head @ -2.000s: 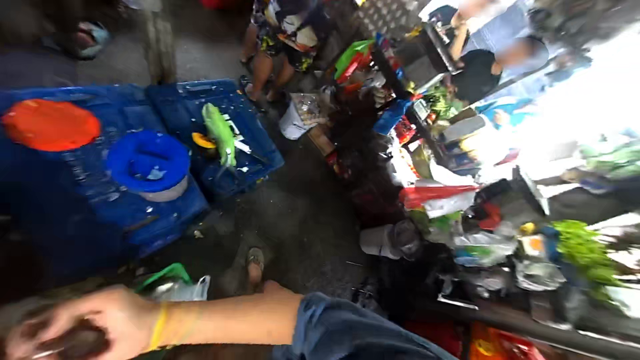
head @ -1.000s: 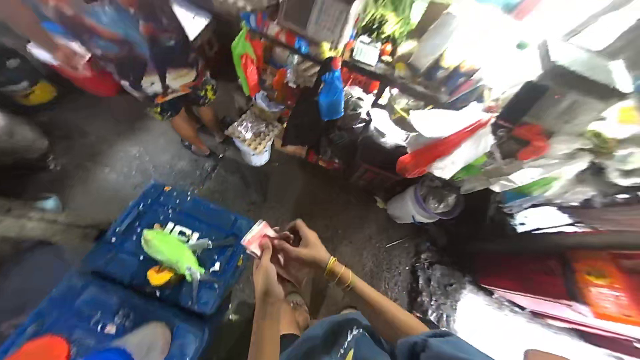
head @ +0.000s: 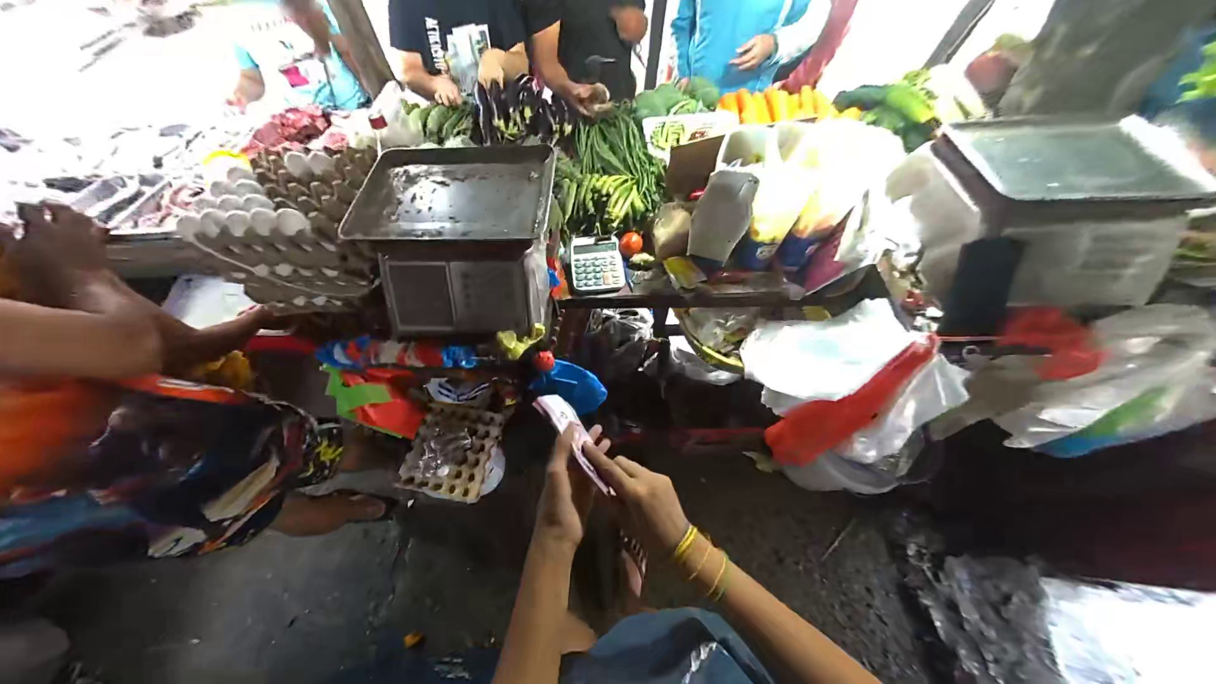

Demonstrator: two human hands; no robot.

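Note:
My left hand (head: 562, 494) grips a small sheaf of pinkish banknotes (head: 572, 439) out in front of my body. The fingers of my right hand (head: 648, 496), which has yellow bands at its wrist, close on the near end of the same notes. Beyond them a blue plastic bag (head: 570, 386) hangs below the stall's edge. Above that lie a calculator (head: 597, 265) and a tomato (head: 631, 244), beside a weighing scale with a metal tray (head: 451, 201).
Stacked egg trays (head: 275, 223) stand left of the scale, near another person's arm (head: 180, 328). Long beans (head: 617, 152), eggplants (head: 522, 112) and carrots (head: 774, 104) line the stall, with people behind it. Plastic bags (head: 845, 389) hang at right; an empty egg tray (head: 454, 452) sits low at left.
The view has swung from the blue crates to the stall. Two seconds ago only one of my arms showed clearly; both hands have since come together on the banknotes.

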